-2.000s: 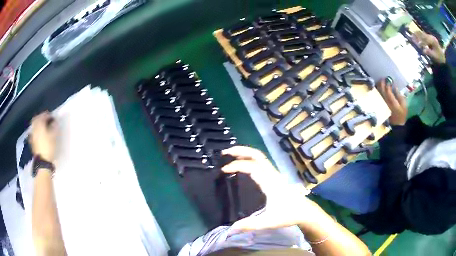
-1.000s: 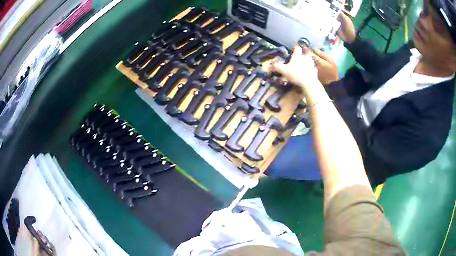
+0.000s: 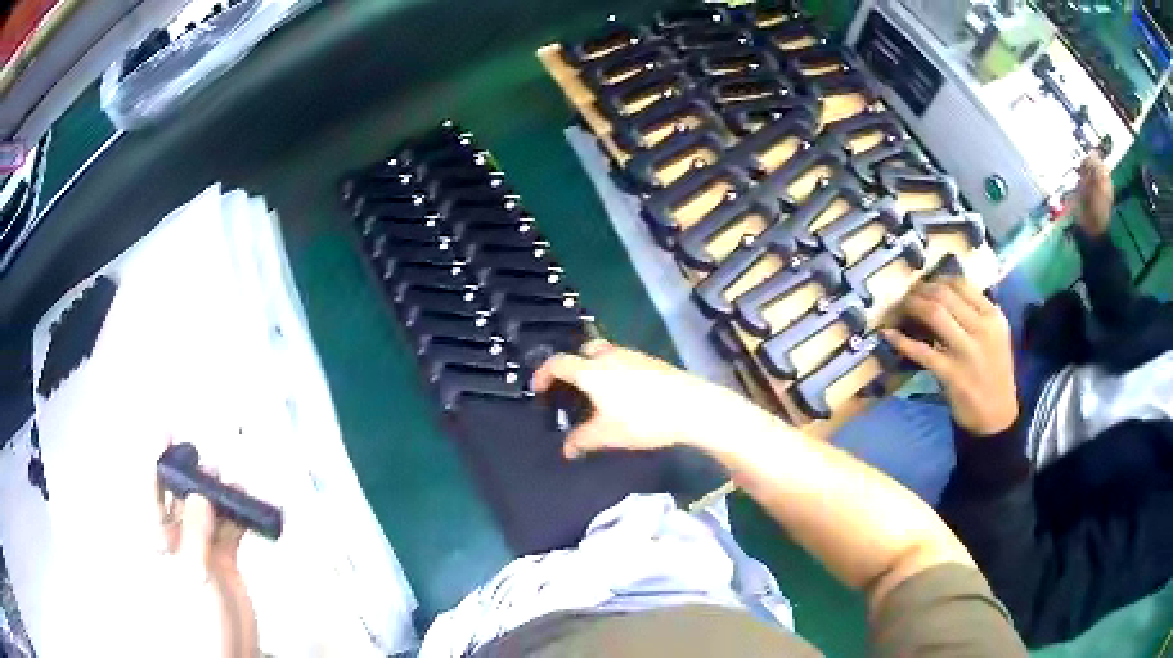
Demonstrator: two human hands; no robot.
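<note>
My left hand [image 3: 206,537] is low over the white sheets [image 3: 302,450] and holds a slim black handle part [image 3: 221,491] with a rounded end. My right hand [image 3: 637,401] is at the near end of the right row on the black mat [image 3: 521,476]. Its thumb and fingers close around a dark part [image 3: 569,404], mostly hidden by the hand. Black angled parts [image 3: 450,276] with small silver spots lie overlapping in two rows on the mat.
C-shaped black parts [image 3: 772,283] cover the tan board [image 3: 843,409] at right. A second worker's hand [image 3: 965,347] is over its near right corner. A light grey machine [image 3: 945,109] stands beyond. More black parts [image 3: 77,337] lie on the sheets at far left.
The view has swung back left. My right hand has moved from the tan board to the black mat. The second worker's hand has moved from the machine to the board. My left hand shows more fully.
</note>
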